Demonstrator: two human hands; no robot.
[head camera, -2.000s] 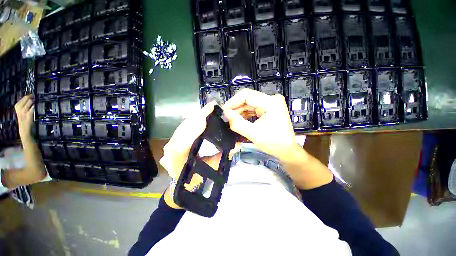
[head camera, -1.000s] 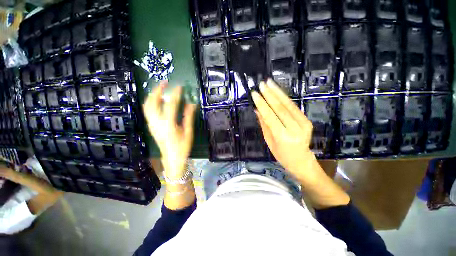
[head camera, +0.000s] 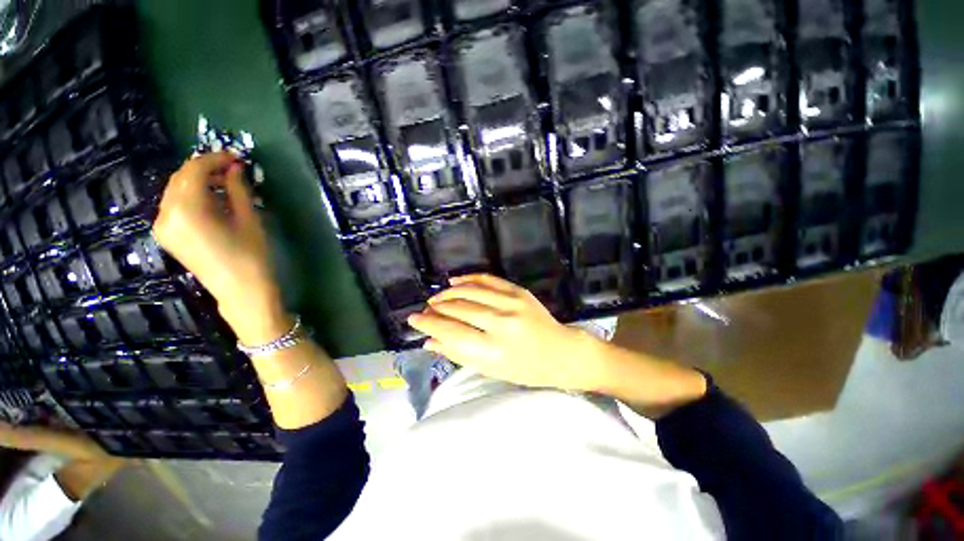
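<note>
My left hand (head camera: 219, 227) is over the near side of the pile of small inserts (head camera: 226, 142) on the green bench, its fingertips bent together; whether they pinch an insert cannot be told. My right hand (head camera: 497, 330) lies over the near edge of the blister tray (head camera: 340, 235), fingers extended, on or just above a pocket in the front row. Black plastic housings (head camera: 513, 151) sit in the tray pockets. What lies under my right fingers is hidden.
A neighbouring tray stack (head camera: 109, 238) stands at the left. Another person's arm (head camera: 58, 442) shows at the lower left. A cardboard box (head camera: 756, 343) is below the bench at the right. A clear plastic bag (head camera: 15, 23) is at the upper left corner.
The housing held in both hands two seconds ago is no longer in them. My left hand has moved to the pile. My right hand has moved back to the tray's near edge. The view has shifted.
</note>
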